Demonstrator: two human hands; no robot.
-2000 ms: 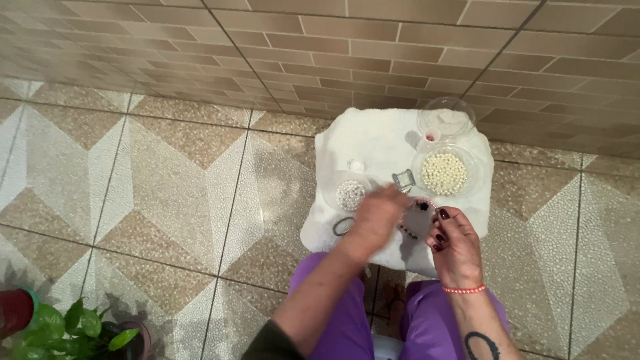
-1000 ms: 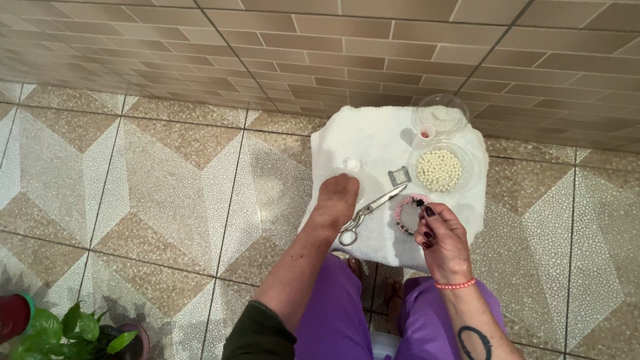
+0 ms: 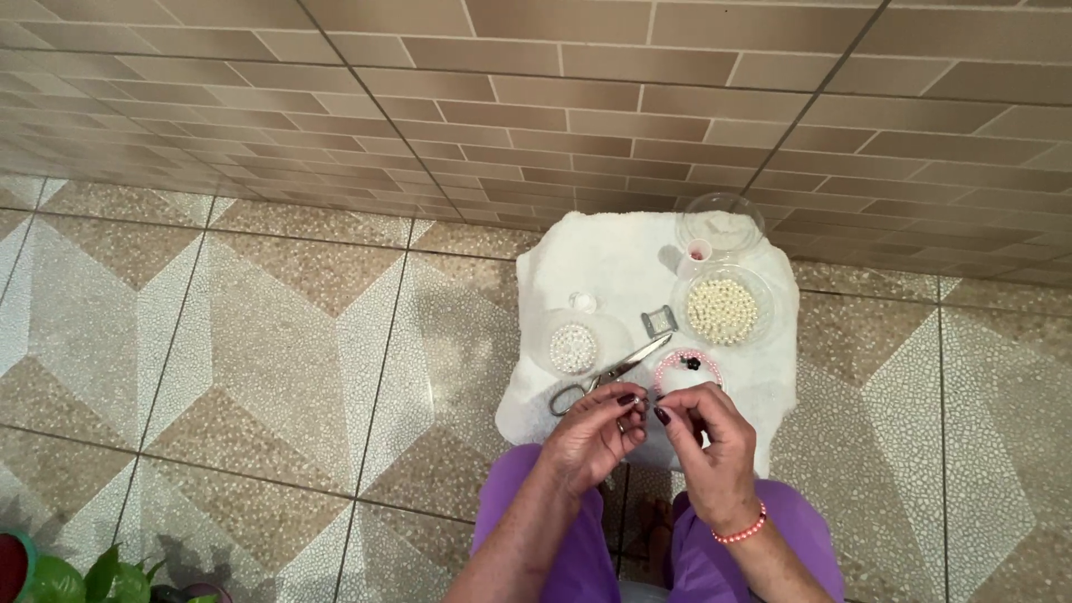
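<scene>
My left hand (image 3: 599, 431) pinches a tiny pale thing, probably a bead, between thumb and fingertip. Close beside it on the right, my right hand (image 3: 710, 444) has thumb and forefinger pinched together; what lies between them is too small to tell. Just beyond the right hand lies a pink bead bracelet (image 3: 662, 370) with a black flower-shaped piece. Metal scissors (image 3: 624, 365) rest diagonally behind the left hand. A dish of white beads (image 3: 574, 347) stands left of them, and a clear bowl of cream beads (image 3: 722, 311) is at right. A small grey thread spool (image 3: 659, 322) sits between.
A white towel (image 3: 615, 251) covers the small surface under these things. At its back right are a clear dish (image 3: 720, 224) and a small cup (image 3: 698, 249) with reddish bits. A tiled wall (image 3: 536, 117) rises behind. A potted plant (image 3: 100, 578) stands at lower left.
My left hand has moved right, from over the white bead dish to beside my right hand. The bracelet, near my right fingertips before, now lies beyond them on the towel.
</scene>
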